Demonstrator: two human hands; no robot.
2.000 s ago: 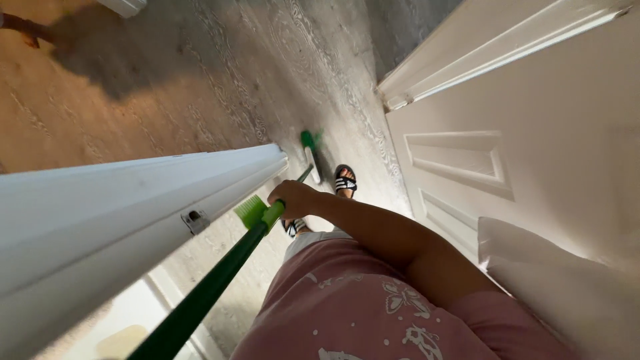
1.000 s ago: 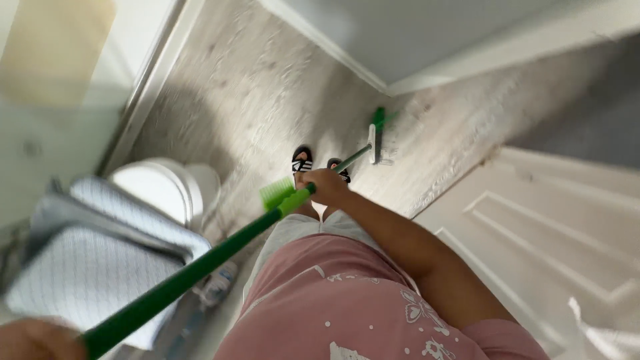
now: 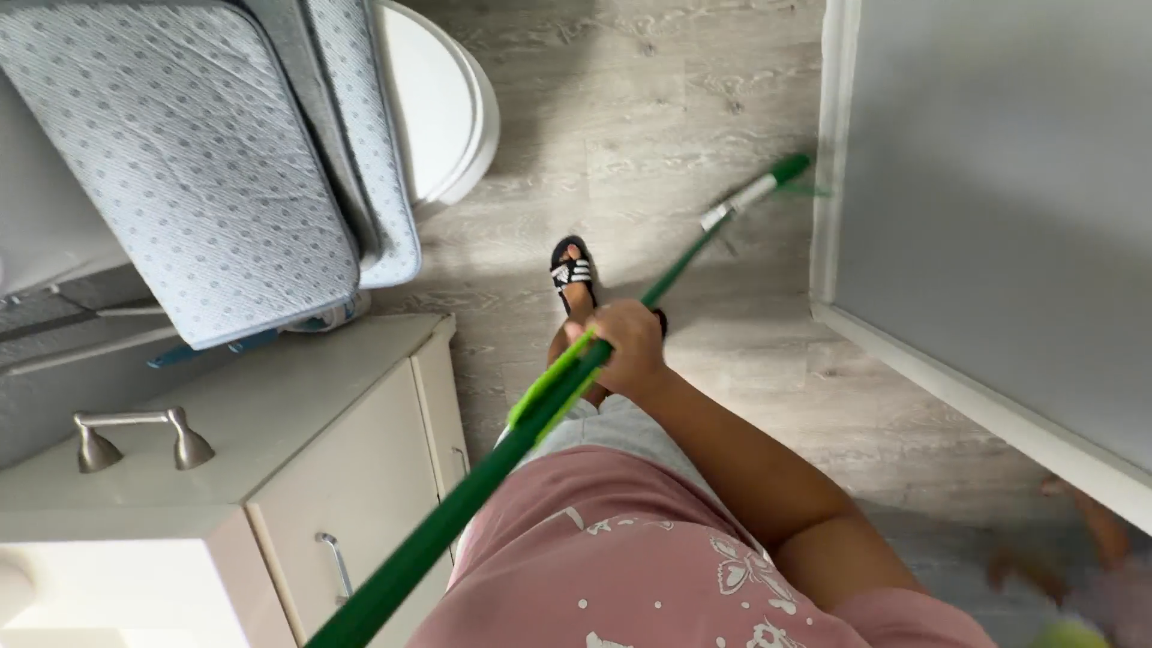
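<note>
My right hand [image 3: 630,346] is closed round the green handle of a broom [image 3: 459,495], at a bright green part that is fixed along it. The handle runs from the bottom left edge up to the broom head [image 3: 760,192] on the floor near the wall's baseboard. That head is green and white and slightly blurred. My left hand is out of the frame, so what it holds cannot be seen. Below my right hand are my feet in black sandals with white stripes [image 3: 573,270].
A toilet with a white lid [image 3: 441,108] stands upper left, beside dotted, padded panels [image 3: 198,171]. A vanity counter [image 3: 297,405] with a metal faucet [image 3: 135,418] is at the left. A baseboard [image 3: 981,400] edges the grey wall. A blurred person [image 3: 1080,558] shows lower right.
The view has swung from the doorway to the toilet and vanity. My left hand, at the lower left one second ago, has left the frame. My right hand still grips the broom.
</note>
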